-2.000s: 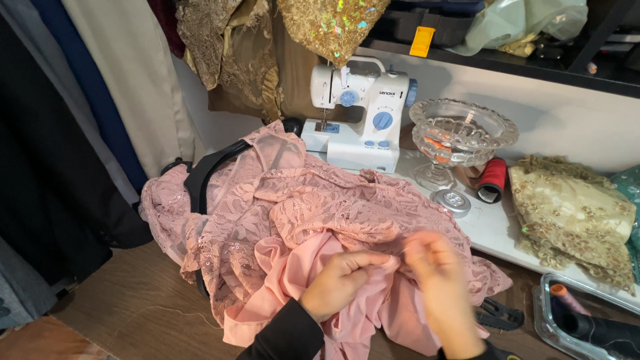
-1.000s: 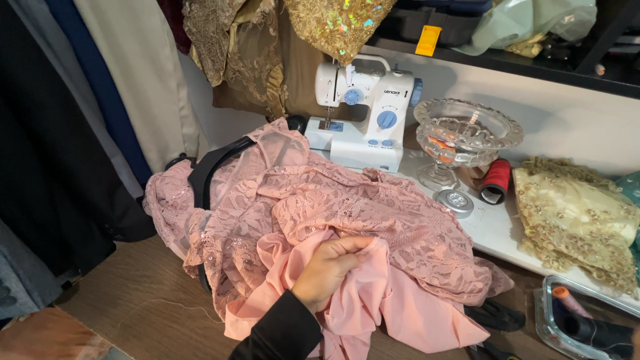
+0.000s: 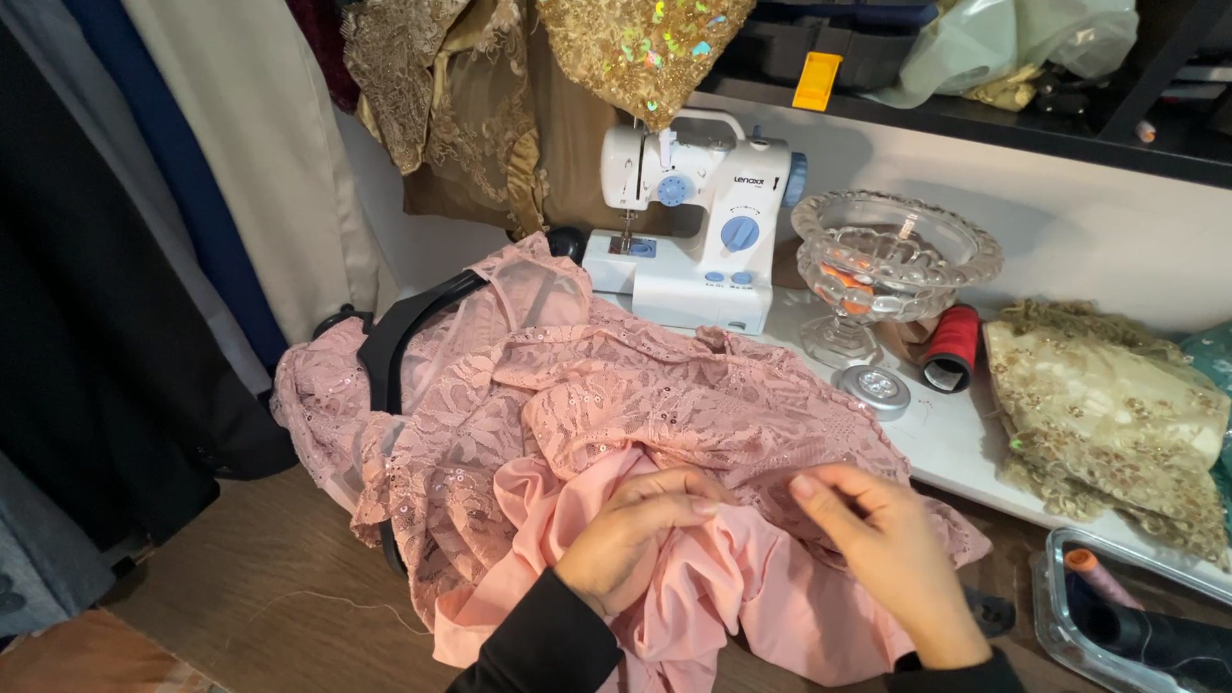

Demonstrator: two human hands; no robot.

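A pink sequined lace garment (image 3: pixel 597 404) lies heaped over the table, with a black hanger (image 3: pixel 385 356) at its left. Smooth pink lining fabric (image 3: pixel 799 606) spills from its front. My left hand (image 3: pixel 640 529) pinches a fold of this lining between thumb and fingers. Just to the right, my right hand (image 3: pixel 881 544) is raised over the fabric, thumb close to the index finger; whether it holds a needle or thread is too small to tell. Behind the garment stands a white mini sewing machine (image 3: pixel 717 221).
Right of the machine are a glass pedestal bowl (image 3: pixel 895 255), a round silver puck light (image 3: pixel 874 390), a red thread spool (image 3: pixel 951 346) and beaded gold lace (image 3: pixel 1107 414). A clear plastic box (image 3: pixel 1049 597) holds spools at the lower right. Clothes hang at the left (image 3: pixel 250 144).
My right hand, out of sight one second ago, is back beside my left hand. The left hand keeps its pinch on the lining.
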